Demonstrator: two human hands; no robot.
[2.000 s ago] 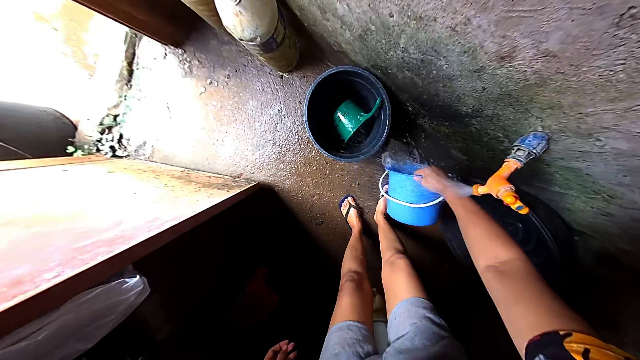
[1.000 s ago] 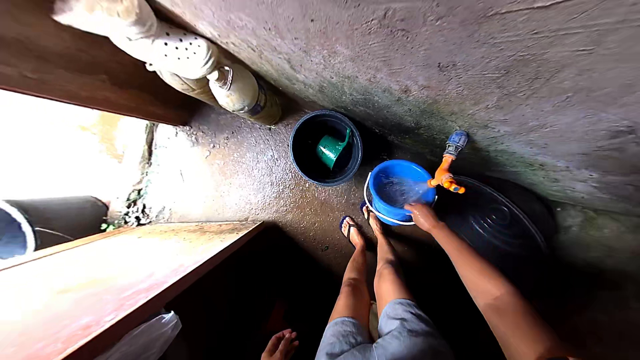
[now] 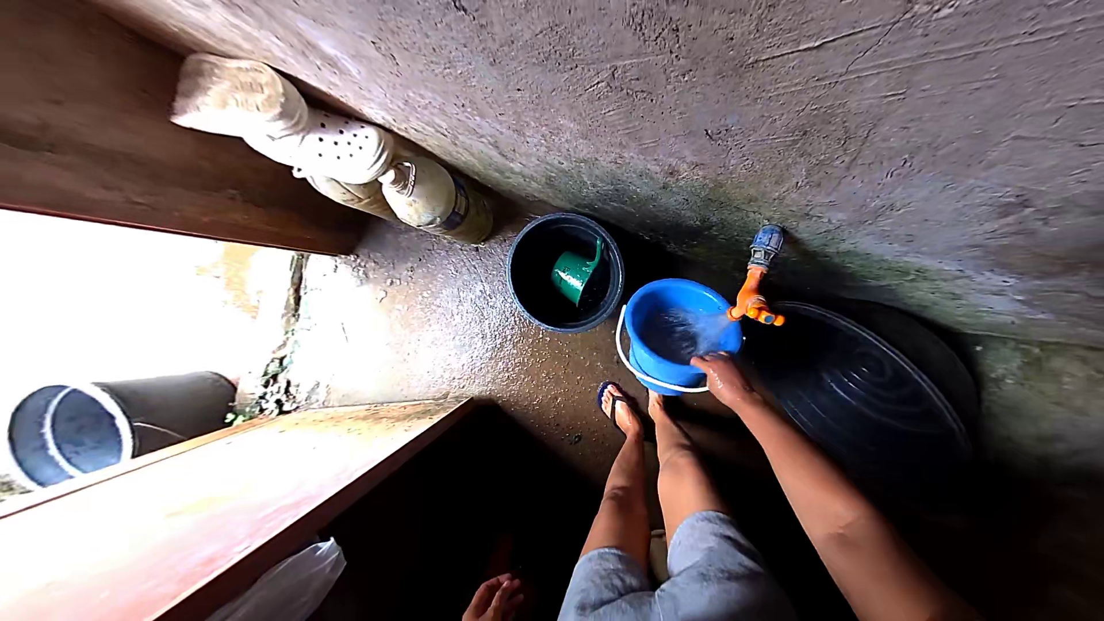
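A blue plastic bucket (image 3: 668, 373) with a white handle stands by my feet, its mouth under an orange plastic tap (image 3: 754, 297). Water sprays from the tap into it. My right hand (image 3: 723, 377) grips the near rim of the bucket, fingers over the edge. My left hand (image 3: 494, 599) hangs low at the bottom edge, fingers loosely curled, partly cut off by the frame; nothing shows in it. Beside the blue bucket is a black bucket (image 3: 520, 297) with a green plastic dipper (image 3: 573, 276) lying inside.
A large black basin (image 3: 871, 379) lies right of the bucket against the rough concrete wall (image 3: 647, 112). Bottle-like containers (image 3: 431, 203) with a white perforated shoe stand at upper left. A wooden door panel (image 3: 216, 509) and a plastic bag (image 3: 289, 582) are at lower left; a grey barrel (image 3: 177, 414) lies outside.
The blue bucket, earlier tilted with its side toward the view, now shows its open mouth under the tap's spray. My right hand stays at the bucket. The view has shifted.
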